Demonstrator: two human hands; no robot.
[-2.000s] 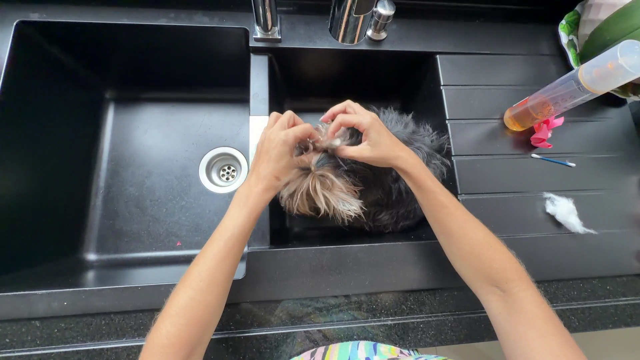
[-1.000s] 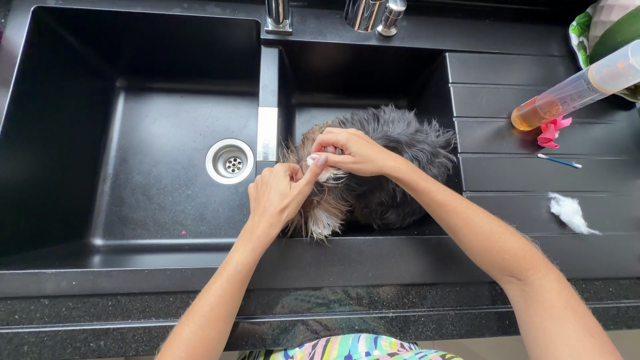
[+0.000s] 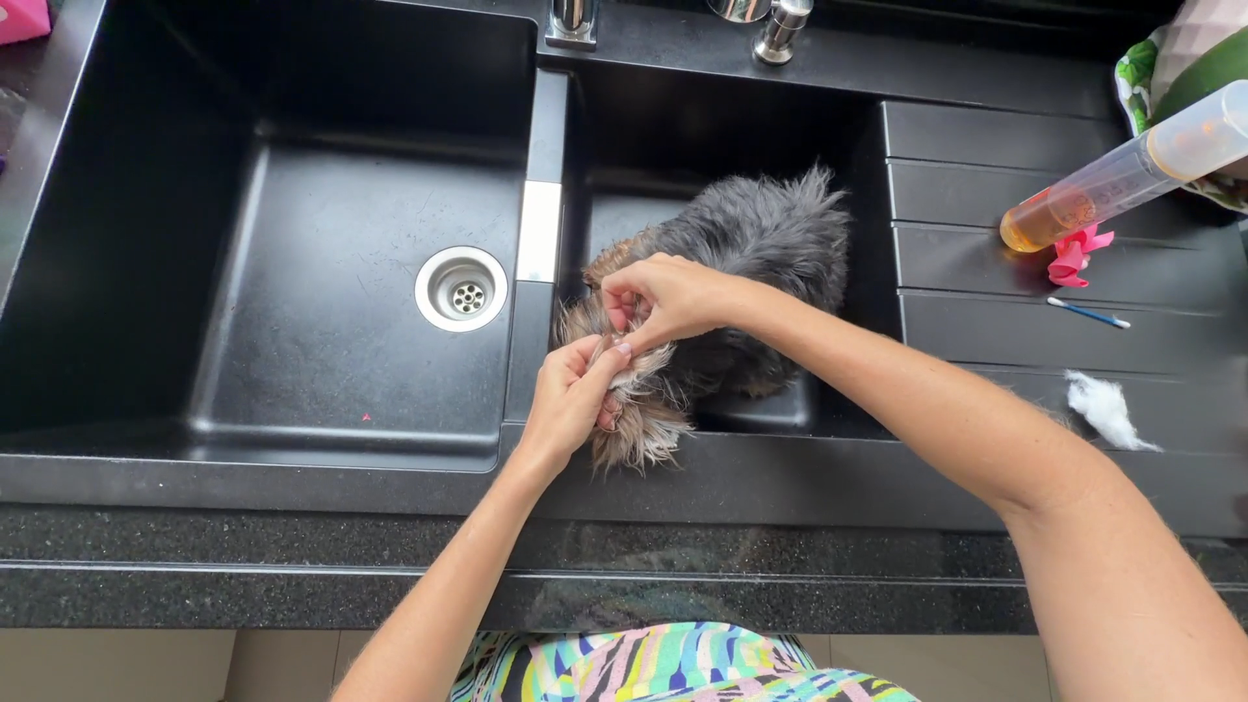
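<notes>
A small long-haired dog (image 3: 760,234), dark grey on the body and tan on the head, is in the right basin of a black double sink. Its head is by the basin's front left edge. My left hand (image 3: 575,390) grips the tan hair or ear at the head with thumb and fingers. My right hand (image 3: 668,302) meets it there, its thumb and fingertips pinched together at the same hair. Whether something small lies between the right fingertips cannot be told. The dog's face is mostly hidden by hair and hands.
The left basin (image 3: 361,322) has a steel drain (image 3: 461,290). On the ribbed drainboard (image 3: 985,258) are a clear plastic bottle (image 3: 1121,180) with amber liquid, a pink bow (image 3: 1076,255), a cotton swab (image 3: 1089,313) and a tuft of cotton (image 3: 1107,409). A faucet base (image 3: 572,24) stands behind.
The dog's head has come forward to the basin's front edge. My hands have moved with it, and the white material seen at my fingers one second ago no longer shows plainly.
</notes>
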